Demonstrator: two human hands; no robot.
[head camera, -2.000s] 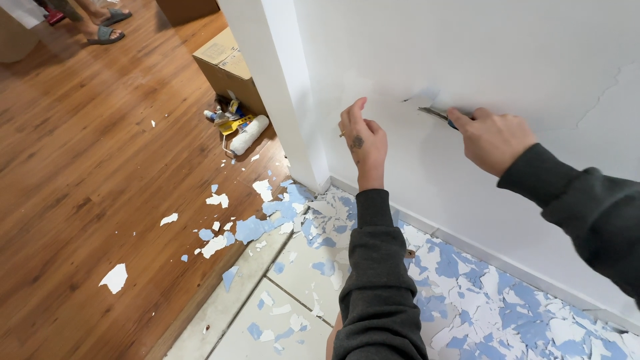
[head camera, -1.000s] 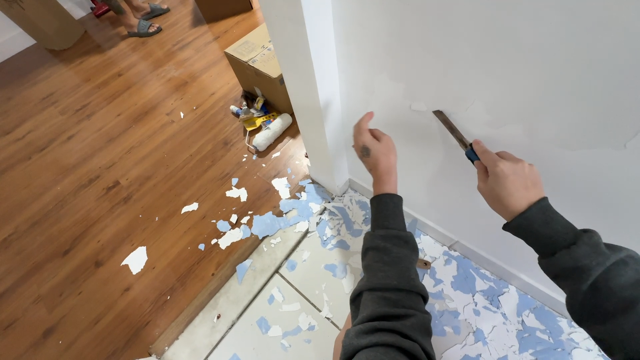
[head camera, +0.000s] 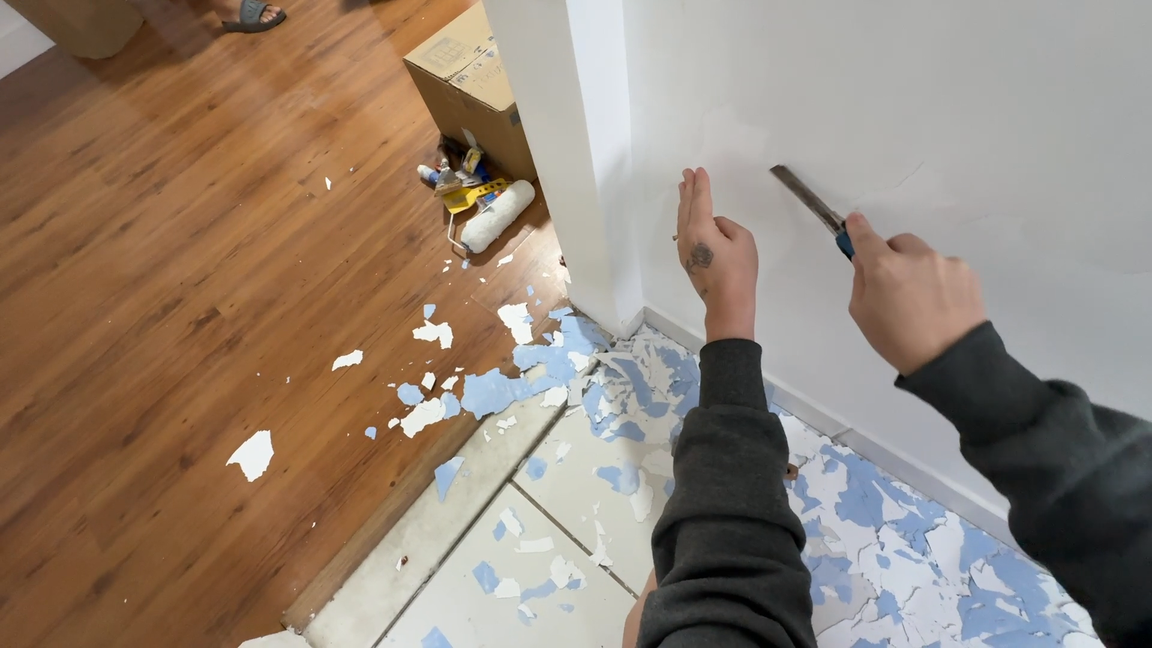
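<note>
My right hand (head camera: 913, 292) is closed around the blue handle of a scraper (head camera: 810, 200) with a long, narrow metal blade. The blade points up and left across the white wall (head camera: 900, 108), its tip at or close to the surface. Left of it, my left hand (head camera: 717, 256) is raised beside the wall with straight fingers, and no tool shows in it. Whether it touches the wall cannot be told. Thin cracks or edges in the paint show near the blade. Blue and white paint flakes (head camera: 864, 495) lie thickly along the wall's foot.
A white wall end (head camera: 576, 153) juts out at the left. Beyond it, a cardboard box (head camera: 468, 99), a paint roller (head camera: 497, 216) and other tools rest on the wood floor (head camera: 180, 270). A stone step edge (head camera: 432, 531) borders the tiles. A person's sandaled foot (head camera: 255, 15) shows at top left.
The scraper has left the small dark mark on the wall where its tip was two seconds ago. My left hand's fingers have straightened upward. The view has shifted.
</note>
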